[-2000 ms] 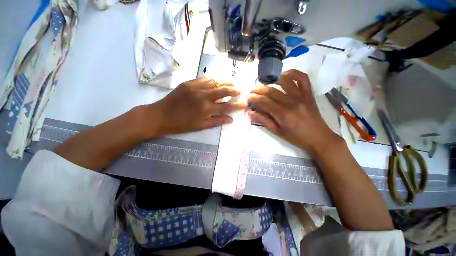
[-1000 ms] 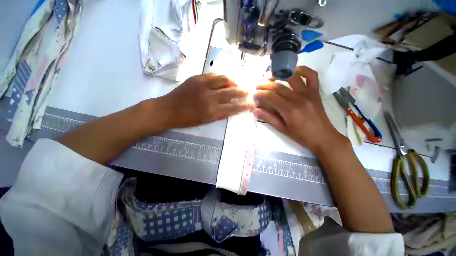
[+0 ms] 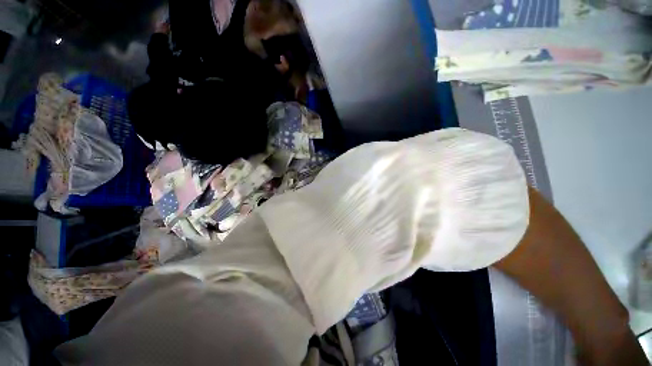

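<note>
The head view is turned to my left side. My left sleeve and forearm reach across the table edge towards the lower right. My left hand is cut off by the frame's lower right edge, and my right hand is out of the picture. The needle area and the strip under it are also out of view. A bundle of cut printed strips (image 3: 529,63) lies on the table (image 3: 593,143) at the upper right. A heap of patchwork-print fabric (image 3: 207,189) lies below, left of my sleeve.
A blue plastic basket (image 3: 111,107) with peach floral fabric (image 3: 57,143) stands at the left. A person in dark clothing (image 3: 204,107) is at the upper left, by another pale table with a blue edge (image 3: 364,64). The grey ruler (image 3: 518,136) runs along the table edge.
The view has swung from the needle area to my left side. The machine, shears, snips and both hands have left the picture. The basket, another person and the fabric heap have come in.
</note>
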